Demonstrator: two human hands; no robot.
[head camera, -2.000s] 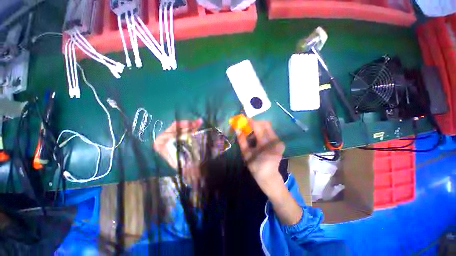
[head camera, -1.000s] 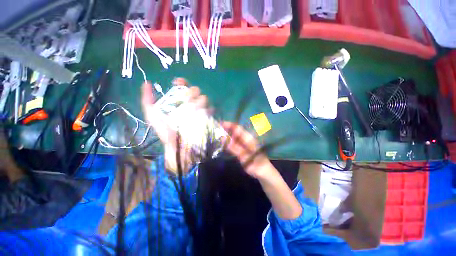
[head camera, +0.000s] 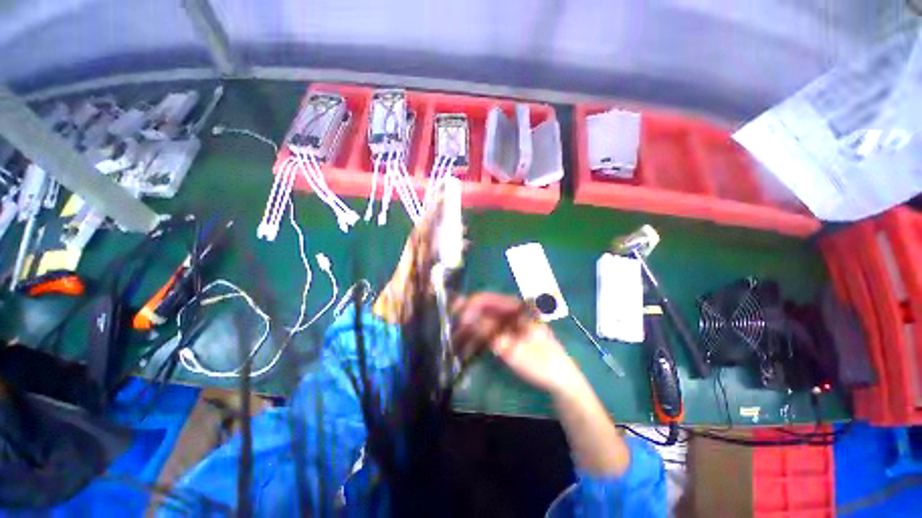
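My left hand (head camera: 407, 265) is raised near the middle of the bench and holds a white unit (head camera: 449, 231) upright, with white leads hanging below it. My right hand (head camera: 518, 339) is just right of the leads, its fingers blurred; whether it holds anything cannot be told. Dark hair strands partly cover both hands. A white slab with a black round spot (head camera: 532, 273) lies right of them. A small screwdriver (head camera: 598, 347) lies beside it.
Red trays (head camera: 516, 197) along the back hold open units with hanging leads and pale shells. A white case (head camera: 619, 298), hammer (head camera: 639, 243), black-orange tool (head camera: 664, 379) and fan (head camera: 733, 322) are right. A loose cable (head camera: 268, 322) and orange-handled tool (head camera: 162, 296) are left.
The view has tilted up, showing more of the trays. My left hand has raised the white unit towards the trays. The orange-yellow piece, earlier in my right hand and then on the mat, no longer shows.
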